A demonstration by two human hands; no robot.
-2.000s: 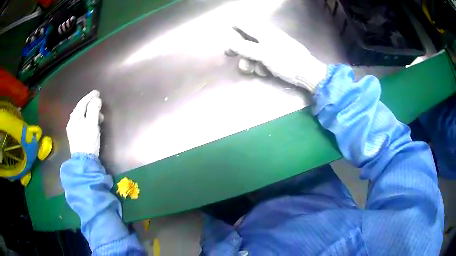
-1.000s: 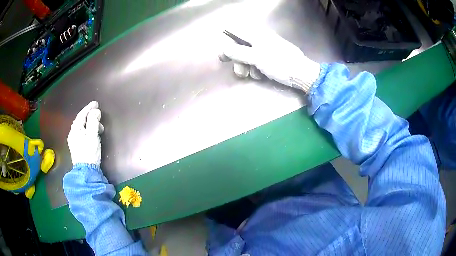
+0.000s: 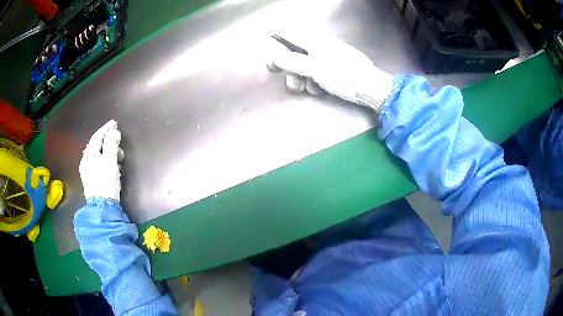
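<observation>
My right hand [image 3: 333, 68], in a white knit glove, is over the upper right of the shiny metal bench plate [image 3: 185, 117]. It holds a thin dark pointed tool, possibly tweezers [image 3: 289, 44], whose tip points to the upper left. My left hand [image 3: 102, 160], also gloved in white, rests at the plate's left end with its fingers close together and nothing seen in it. Its palm side is hidden. A few tiny light bits lie on the plate between my hands.
A circuit board in a black frame [image 3: 77, 52] lies at the upper left. A red-orange object [image 3: 13, 122] and a yellow round item with spokes [image 3: 18, 191] are at the left. A yellow clump [image 3: 157, 239] is on the green front edge [image 3: 296, 197]. A black parts bin [image 3: 463, 37] stands upper right.
Against two seconds ago, my right hand with the tool has shifted slightly left in the picture. The view has tilted a little. My left hand has hardly changed.
</observation>
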